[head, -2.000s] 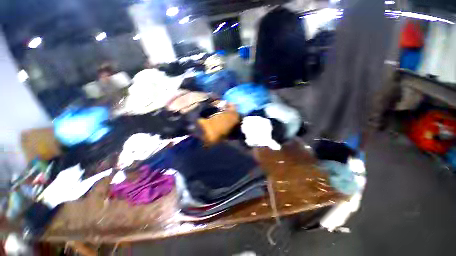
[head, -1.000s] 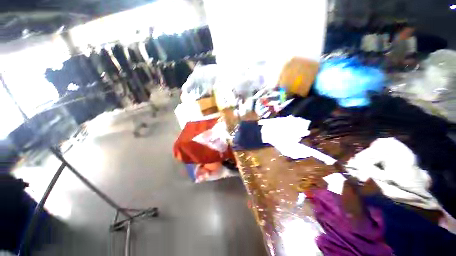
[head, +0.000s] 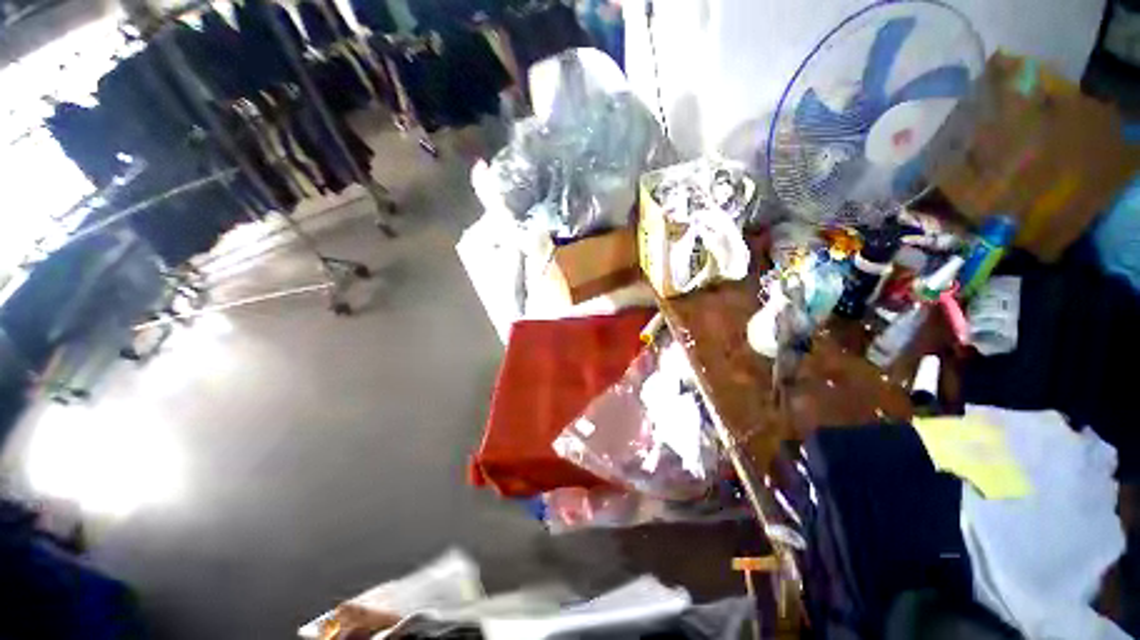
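Neither of my hands can be made out. Blurred white pieces (head: 588, 609), cloth or paper, lie across the bottom edge; a small brown patch at their left end is unclear. On the worn brown table (head: 831, 390), a folded dark cloth (head: 890, 506) lies beside a white cloth (head: 1044, 531), with a yellow piece (head: 978, 455) on top. A red cloth (head: 563, 394) covers something left of the table. A clear plastic bag (head: 613, 431) with white bits lies over its right part, against the table edge.
A blue-rimmed fan (head: 875, 119) stands behind bottles and spools (head: 931, 294). A scrap box (head: 653, 238) holds white pieces at the table corner. A cardboard box (head: 1038, 156) is at the right. Garment racks (head: 281, 225) with dark clothes stand at the left on grey floor (head: 363, 413).
The view has swung left and come closer to the table's far-left corner. The purple cloth has left the picture; the fan, bottles and blurred white pieces at the bottom now show.
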